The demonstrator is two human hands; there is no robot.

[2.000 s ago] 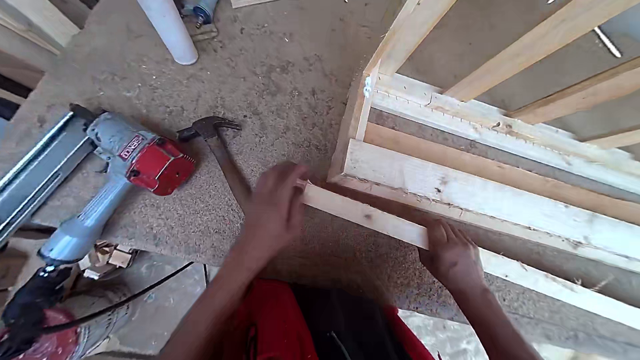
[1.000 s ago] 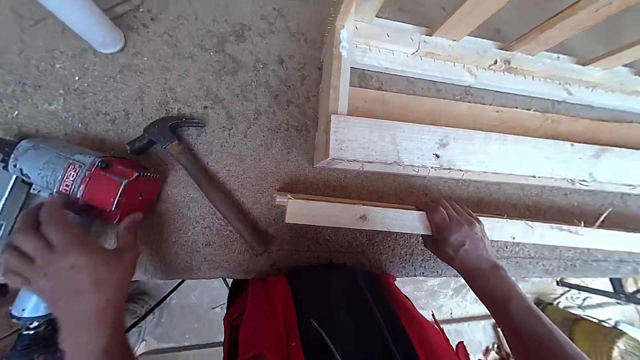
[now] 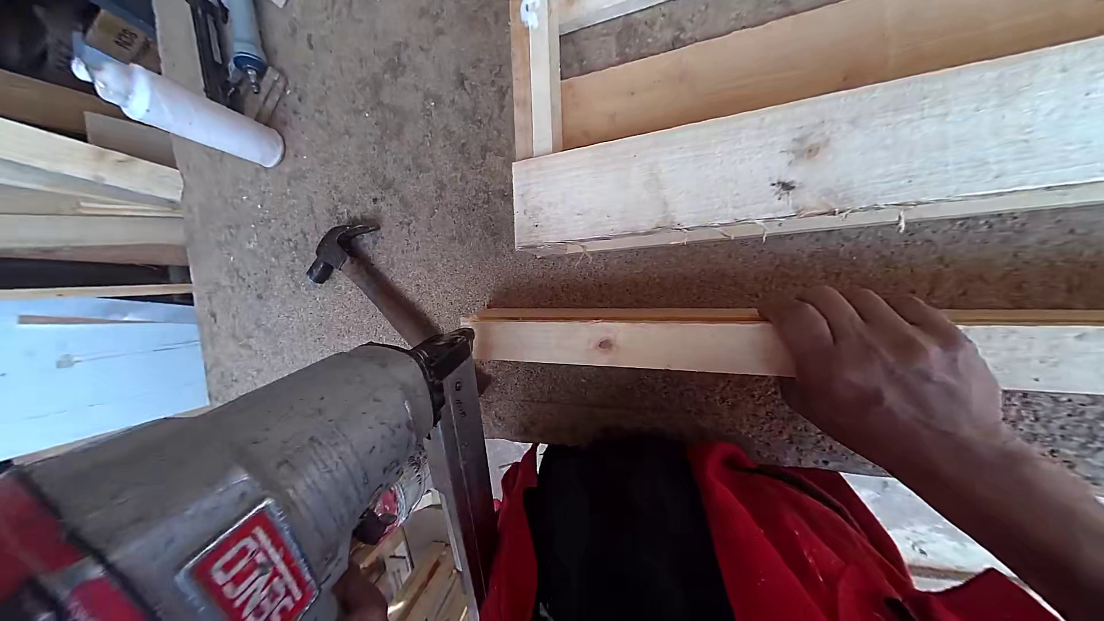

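My right hand [image 3: 880,371] grips a long, narrow wooden strip [image 3: 630,345] from above, lying along the near edge of the bench. A large grey and red Senco pneumatic nailer [image 3: 285,448] fills the lower left, its nose at the strip's left end. My left hand [image 3: 358,595] is mostly hidden behind the nailer's body; only some fingers show at its handle. Beyond the nose lies a claw hammer [image 3: 371,285], its handle partly covered by the nailer. A wooden frame [image 3: 776,164] of pale boards rests behind the strip, apart from it.
A white tube [image 3: 198,116] and a blue-grey cylindrical tool [image 3: 246,43] lie at the bench's upper left. Stacked boards [image 3: 86,198] stand beyond the bench's left edge [image 3: 191,285]. Wood offcuts [image 3: 423,569] are below the near edge.
My left hand left the strip's end, reached to the nailer lying on the left, and has brought it up to that end. My right hand stays on the strip. The view has shifted closer.
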